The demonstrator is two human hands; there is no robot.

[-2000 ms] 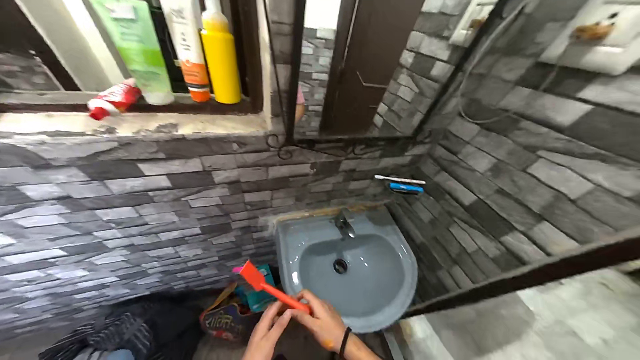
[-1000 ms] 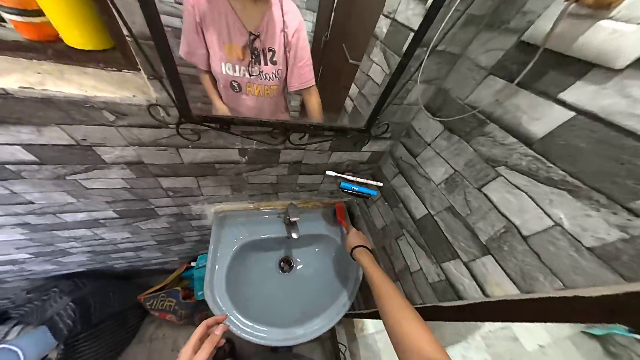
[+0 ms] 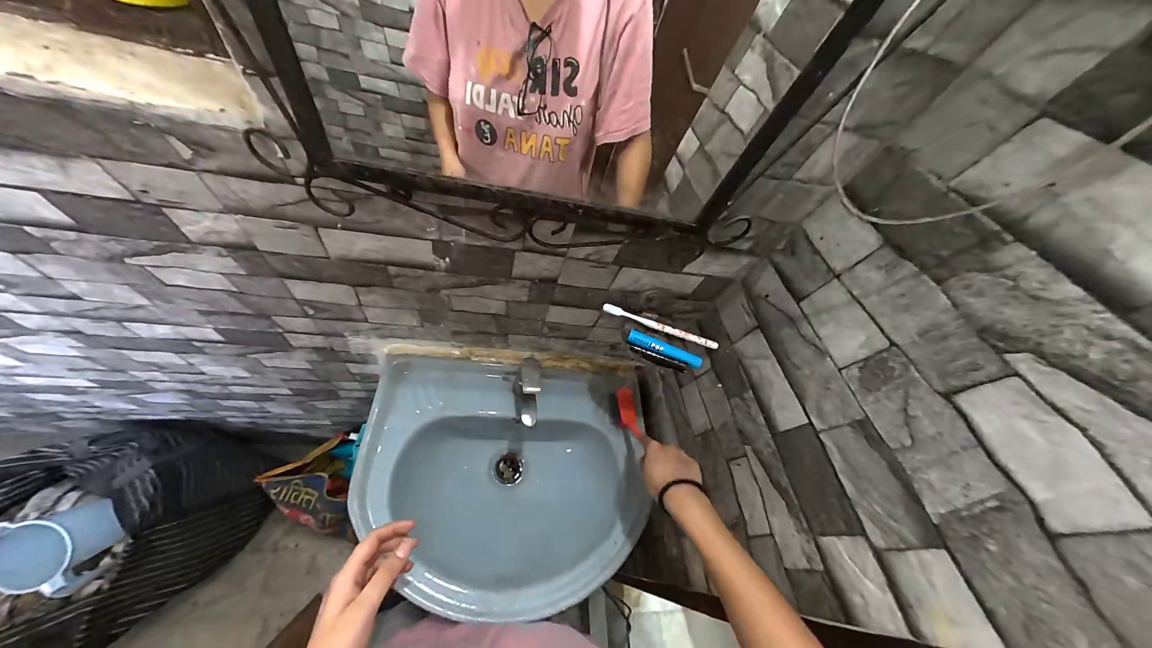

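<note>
My right hand (image 3: 670,468), with a black band at the wrist, grips a red brush (image 3: 628,409) by its handle. The brush's head rests at the back right corner of a grey-blue wash basin (image 3: 504,540). My left hand (image 3: 373,580) is at the basin's front left rim, fingers apart and holding nothing; whether it touches the rim is unclear. A metal tap (image 3: 527,391) stands at the middle of the basin's back edge, above the drain (image 3: 508,468). Which way the bristles face cannot be seen.
A white toothbrush (image 3: 661,326) and a blue item (image 3: 664,348) sit at the wall behind the basin. A black-framed mirror (image 3: 432,191) hangs above. At the lower left are a printed bag (image 3: 310,495), dark clothing (image 3: 171,477) and a light blue mug (image 3: 63,544). Stone-patterned wall closes the right side.
Two seconds ago both hands were together at the brush, before the basin. The right hand then took it to the basin's back right corner. The left hand let go and is now at the front left rim.
</note>
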